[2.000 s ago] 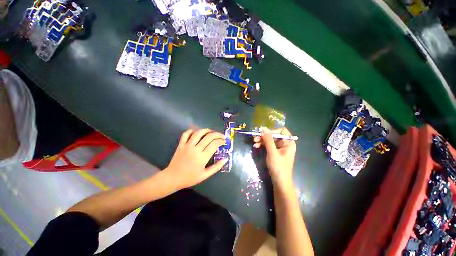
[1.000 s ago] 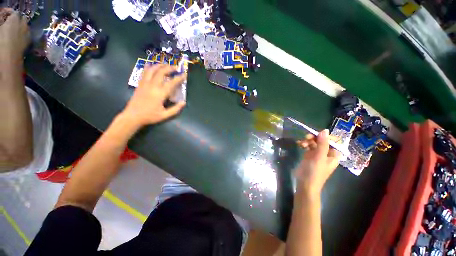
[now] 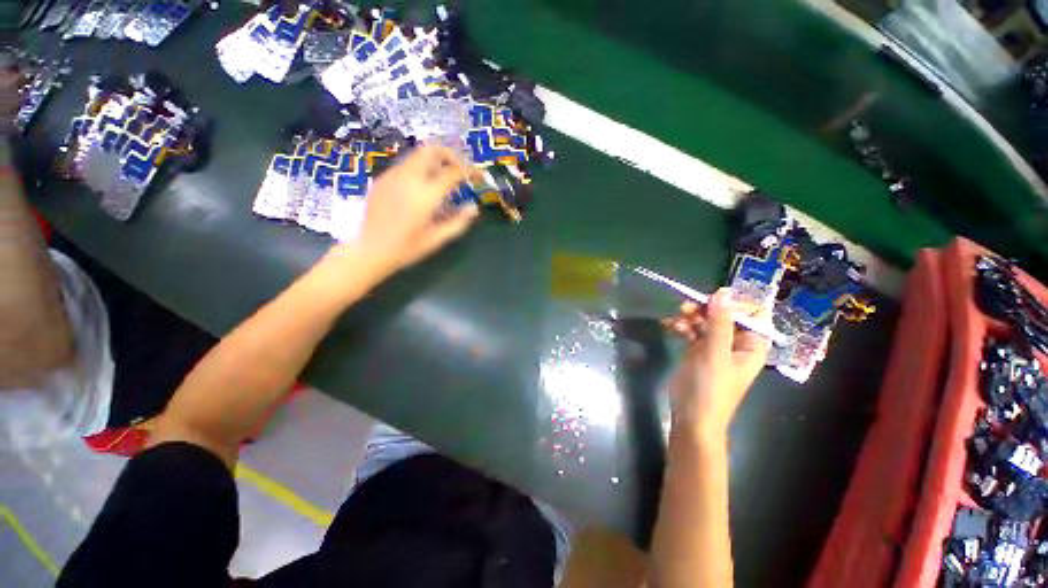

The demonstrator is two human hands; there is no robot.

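My left hand [image 3: 416, 209] reaches over the single blue and silver circuit board [image 3: 492, 193] beside the upper pile. The fingers are blurred and cover part of the board, so I cannot tell if they grip it. My right hand [image 3: 722, 356] holds a slim white pointed tool [image 3: 676, 285], its tip pointing up and left above the bench. A translucent yellow sheet [image 3: 583, 277] lies flat left of the tool. Below it, red, pink and white specks [image 3: 565, 430] lie by a shiny, glare-catching strip [image 3: 584, 388].
Fanned board piles lie at upper left [image 3: 124, 144], left of centre [image 3: 308, 184], at the top [image 3: 397, 78] and beyond my right hand [image 3: 793, 293]. A red tray [image 3: 908, 425] of dark parts stands at right. A pale edging [image 3: 644, 155] borders a green strip. Another person's arm [image 3: 25, 276] is at far left.
The board worked under both hands has left that spot. My left hand went to the pile left of centre, then right to the single board. My right hand moved right, still holding the tool.
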